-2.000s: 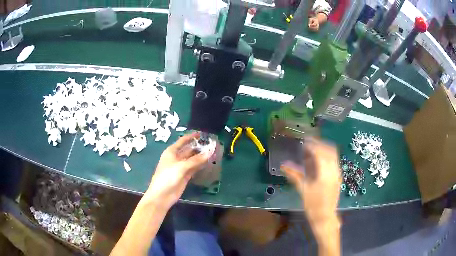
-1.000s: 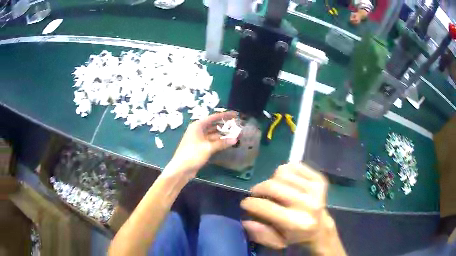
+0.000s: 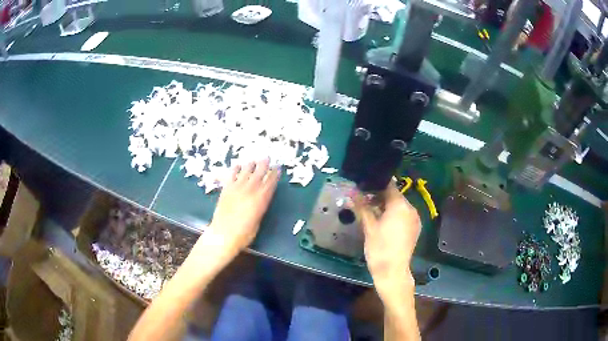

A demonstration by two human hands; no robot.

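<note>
A pile of small white plastic parts [image 3: 220,126] lies on the green bench left of the hand press [image 3: 390,126]. My left hand [image 3: 247,193] reaches to the front edge of the pile, fingertips at the parts; whether it grips one cannot be told. My right hand [image 3: 390,226] is at the right side of the press's grey base plate [image 3: 330,223], just below the black block, with fingers bent. What is between its fingers is hidden or blurred. The centre hole of the base plate shows uncovered. The press lever [image 3: 483,73] is raised at the right of the block.
Yellow-handled pliers [image 3: 427,198] lie between the press and the second press's base [image 3: 477,230]. A dark tube [image 3: 427,274] lies at the front edge. Coloured bits [image 3: 533,263] and a smaller white pile [image 3: 563,236] are right. Filled cartons [image 3: 73,280] stand below left.
My left hand has left the press with no white part visible and moved to the pile. My right hand has let go of the lever and moved to the base plate. The lever has swung up.
</note>
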